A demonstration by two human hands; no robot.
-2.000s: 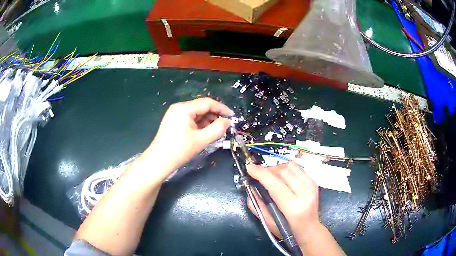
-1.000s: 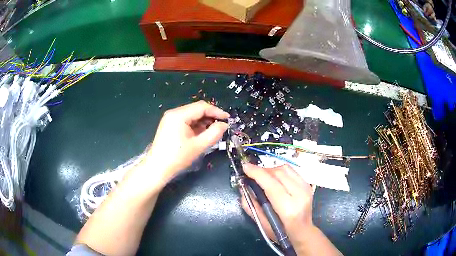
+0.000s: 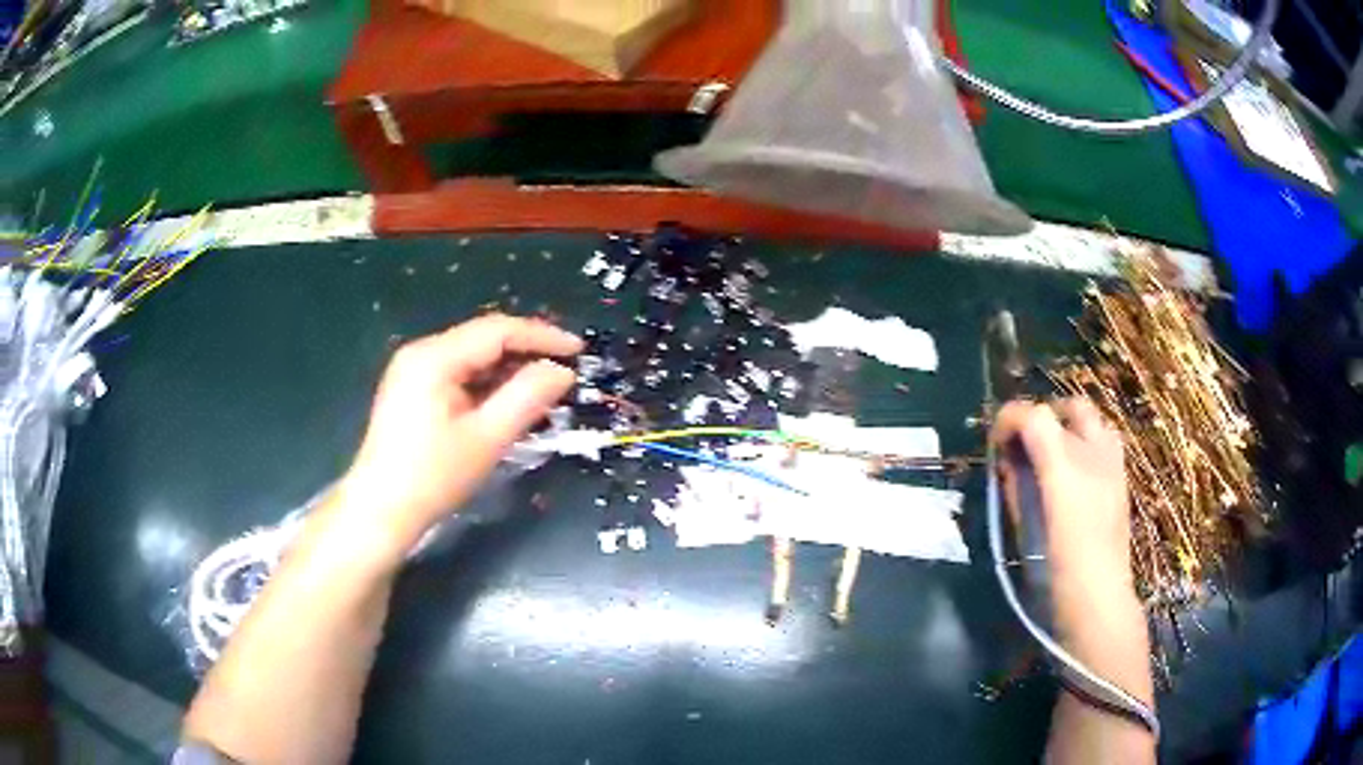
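Note:
My left hand point(image 3: 464, 411) is over the left edge of a heap of small black parts point(image 3: 695, 321), thumb and fingertips slightly apart, with nothing visible between them. My right hand point(image 3: 1064, 463) holds the soldering iron point(image 3: 1002, 351), blurred and pointing away from me, at the left side of the copper-coloured parts point(image 3: 1196, 404). Its grey lead hangs over the forearm. A white cable end with a yellow-green wire point(image 3: 703, 435) and a blue wire point(image 3: 733, 463) lies on white strips point(image 3: 897, 523). The coiled white cable point(image 3: 232, 583) is partly hidden by my left forearm.
Bundled white cables point(image 3: 33, 404) lie at the left. A red-brown stand point(image 3: 464, 75) with a cardboard box point(image 3: 598, 27) is at the back. A grey translucent hood point(image 3: 852, 135) hangs over the far edge. Two short brass-coloured legs point(image 3: 780, 580) stick out below the strips.
My right hand has moved right with the soldering iron, away from the wire ends. My left fingertips have parted slightly. The view has shifted, so the bench things appear further left.

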